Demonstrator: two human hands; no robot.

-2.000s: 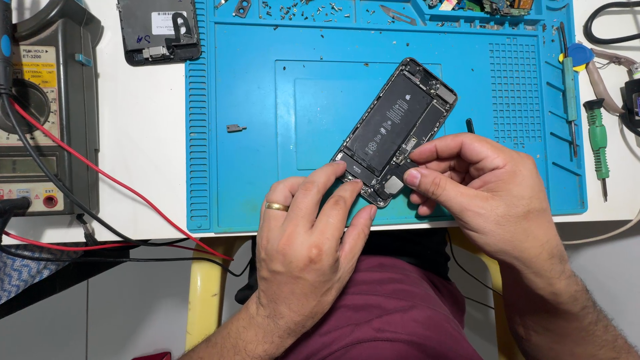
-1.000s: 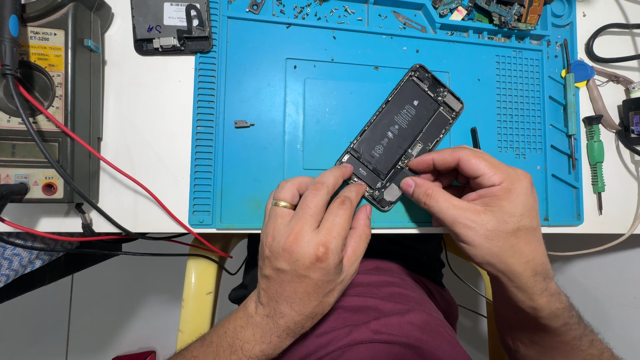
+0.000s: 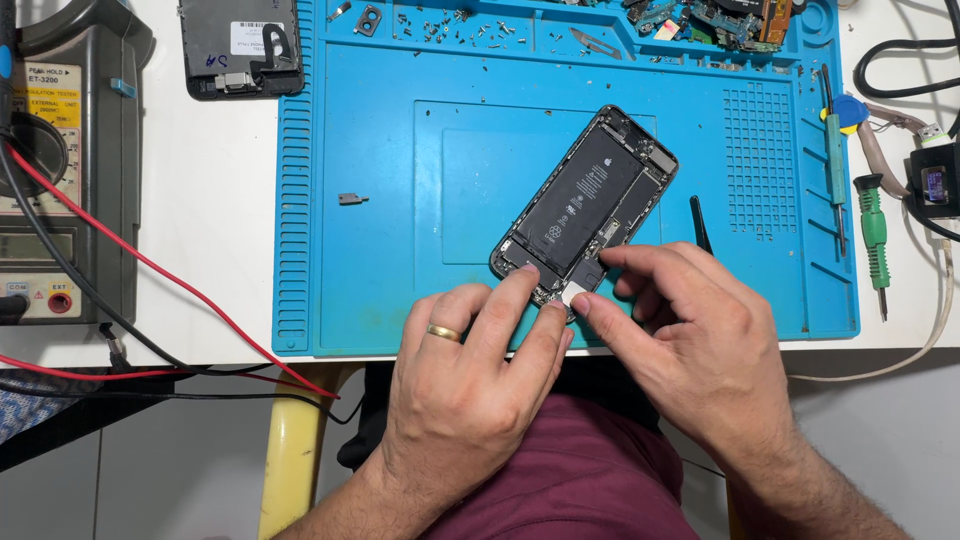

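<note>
An opened smartphone (image 3: 585,199) lies tilted on a blue silicone repair mat (image 3: 375,247), its black battery (image 3: 581,195) exposed. My left hand (image 3: 480,360), with a ring on one finger, rests its fingertips on the phone's lower end. My right hand (image 3: 690,337) holds a small dark module with a silvery face (image 3: 574,291) between thumb and index finger, at the lower right part of the phone. Whether the module touches the phone's frame cannot be told. Black tweezers (image 3: 700,223) lie beside my right hand, partly hidden by it. A small metal bracket (image 3: 352,199) lies on the mat at left.
An insulation tester (image 3: 67,172) with red and black leads stands at left. A phone display assembly (image 3: 240,52) lies at the upper left. Loose screws (image 3: 480,30) and circuit boards (image 3: 720,26) fill the mat's top trays. A green screwdriver (image 3: 874,232) lies at right.
The small module in my right hand has come down closer over the phone's lower right part. My left hand stays at the phone's lower end.
</note>
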